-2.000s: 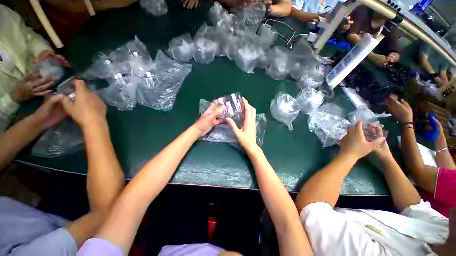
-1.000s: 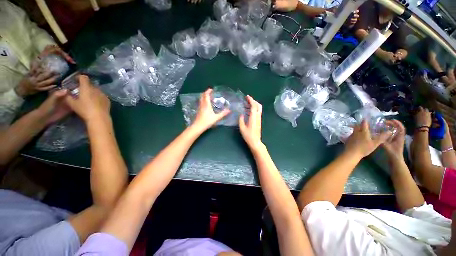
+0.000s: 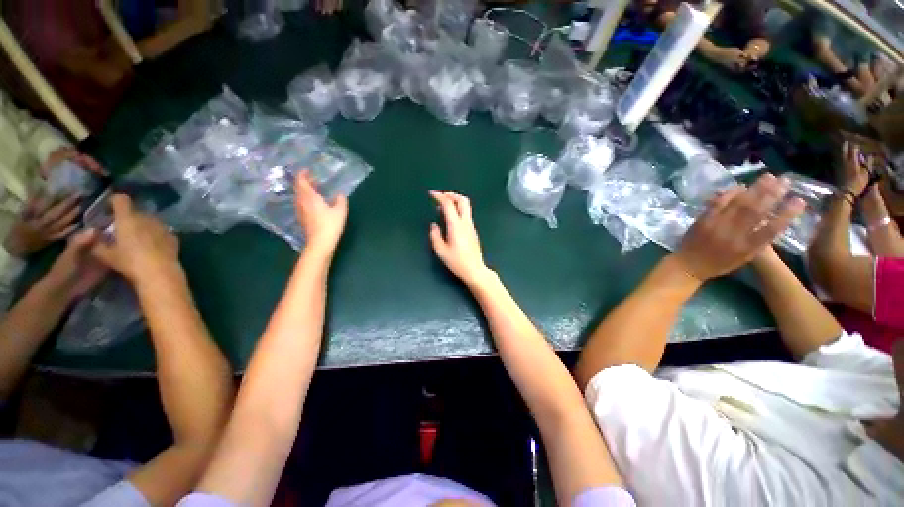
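Note:
A glossy pile of clear poly bags with parts (image 3: 233,163) lies on the dark green bench to the left of centre. My left hand (image 3: 321,213) is at the pile's right edge, thumb apart from the fingers; it overlaps the film and no grip on it shows. My right hand (image 3: 458,238) is over the bench to the right, fingers loosely curled and apart, holding nothing. Bagged cups (image 3: 451,91) stand in a cluster across the bench, beyond my hands. One bagged cup (image 3: 536,186) lies to the right of my right hand.
A worker's hands (image 3: 134,238) are close at left, holding a small clear part. Another worker's hands (image 3: 738,228) are at right over clear film (image 3: 644,210). A slanted white lamp-like bar (image 3: 666,67) stands at the back right. The bench's front edge (image 3: 416,358) curves before me.
The clear cup and bag that were between my hands are gone from there. My left hand has moved left to the pile and my hands are farther apart. The right-hand worker's hand has risen.

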